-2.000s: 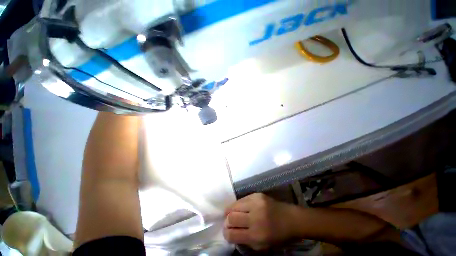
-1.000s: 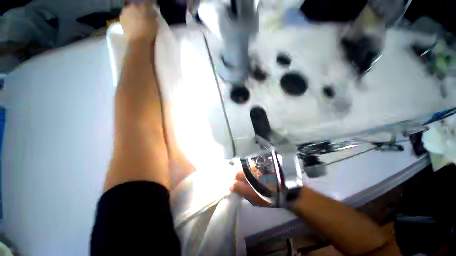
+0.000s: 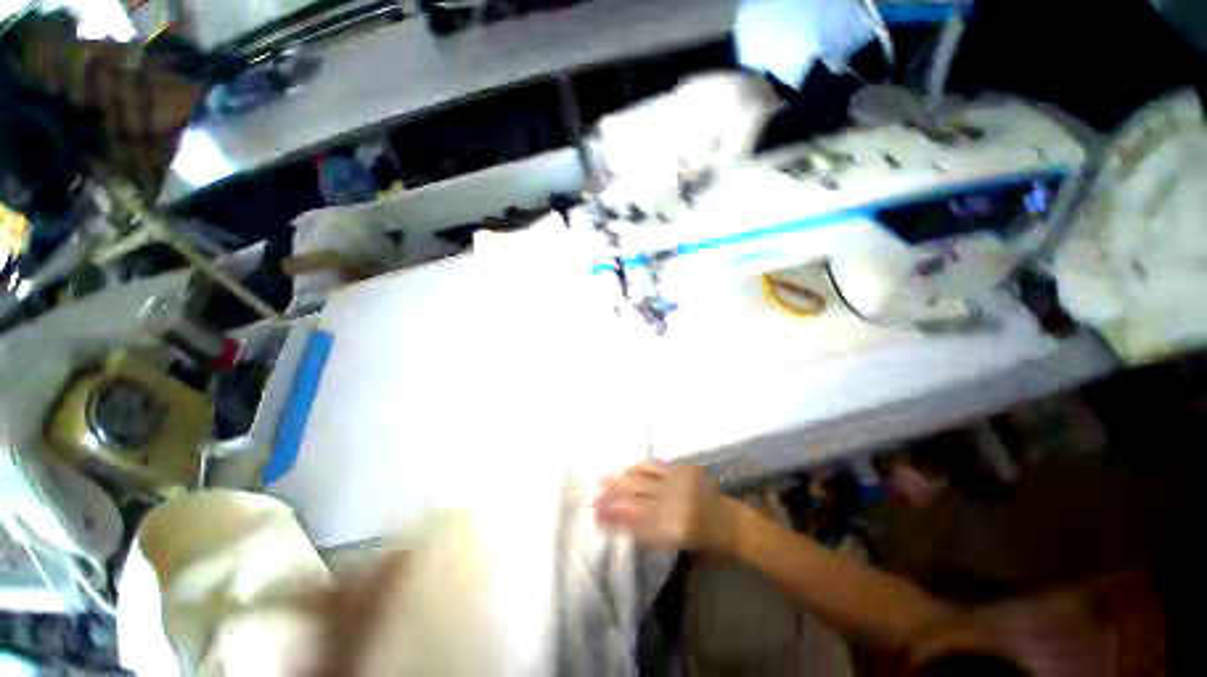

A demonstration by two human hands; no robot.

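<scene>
A white and cream fabric panel (image 3: 496,582) lies over the table's front edge and hangs down at the bottom centre. My right hand (image 3: 655,505) is at that edge, its fingers closed on the right side of the fabric. My left hand (image 3: 355,615) is a brown blur low at the left of the fabric; its fingers cannot be made out. The white sewing machine (image 3: 847,238) with a blue stripe stands behind, its needle area (image 3: 649,298) beyond my right hand. Glare hides the fabric's far end.
The white table (image 3: 397,357) has a blue strip (image 3: 299,403) at its left end. A cream curved piece (image 3: 219,542) and a yellow machine (image 3: 126,421) are at the left. A yellow-orange loop (image 3: 794,294) lies on the machine bed. White material (image 3: 1138,238) is at the right.
The view has swung back and widened. My left hand has come from the table's far side down to the lower left. My right hand is now in front of the machine, still at the fabric.
</scene>
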